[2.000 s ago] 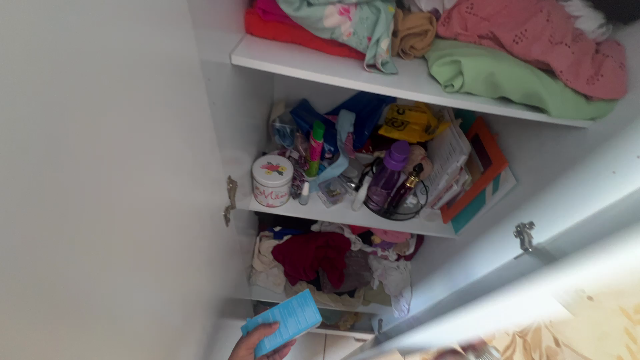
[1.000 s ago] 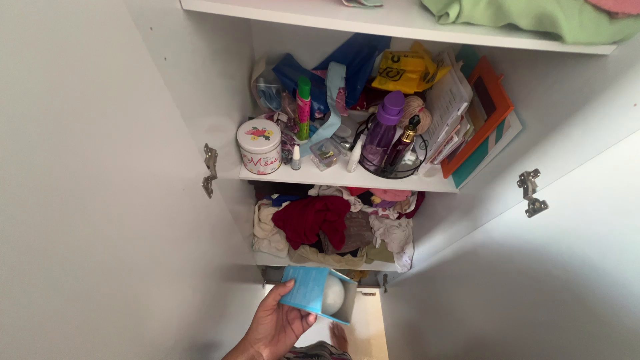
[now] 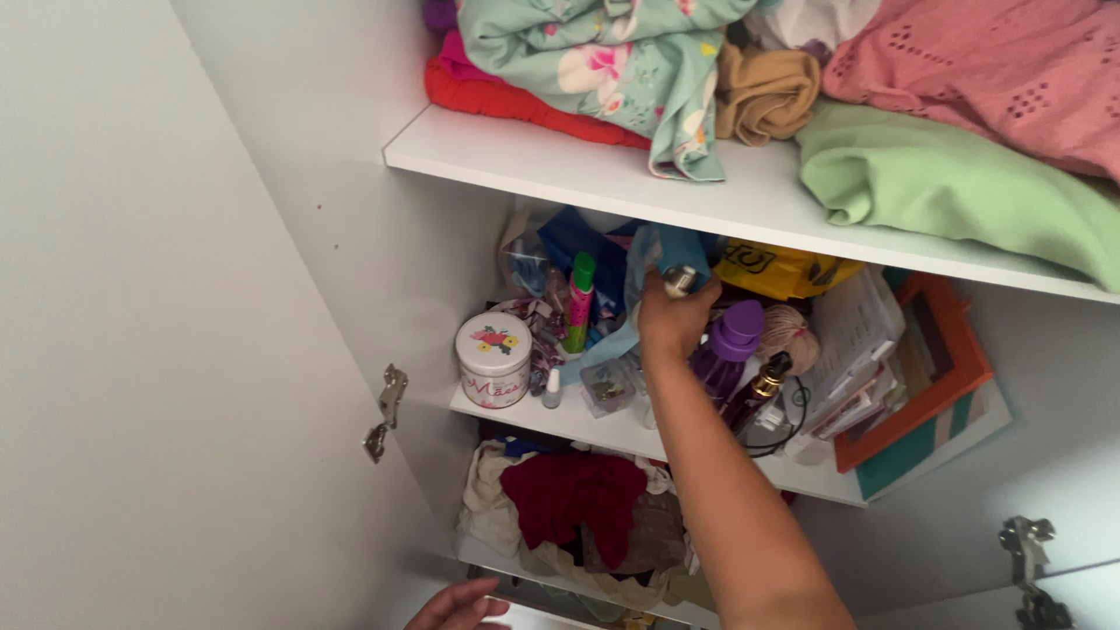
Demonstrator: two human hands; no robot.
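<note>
My right hand (image 3: 675,315) reaches into the middle shelf of the cabinet, its fingers around a small bottle with a silver cap (image 3: 681,280). Directly behind those fingers is a blue surface (image 3: 682,245); whether it is a box or a bag I cannot tell. Below my right forearm's near side stand a purple bottle (image 3: 735,337) and a dark bottle with a gold collar (image 3: 763,385). My left hand (image 3: 459,605) shows at the bottom edge, fingers apart, with nothing seen in it; its palm is cut off.
A round tin (image 3: 494,360), a clear small box (image 3: 608,387), a green-capped can (image 3: 579,302) and an orange frame (image 3: 919,376) share the shelf. Clothes lie above on the upper shelf (image 3: 560,179) and below, around a dark red cloth (image 3: 577,499). Metal hinges (image 3: 385,411) jut at the sides.
My right hand has come into view, in the middle shelf. The blue box is no longer in my left hand, which is now lower at the bottom edge. The view has shifted.
</note>
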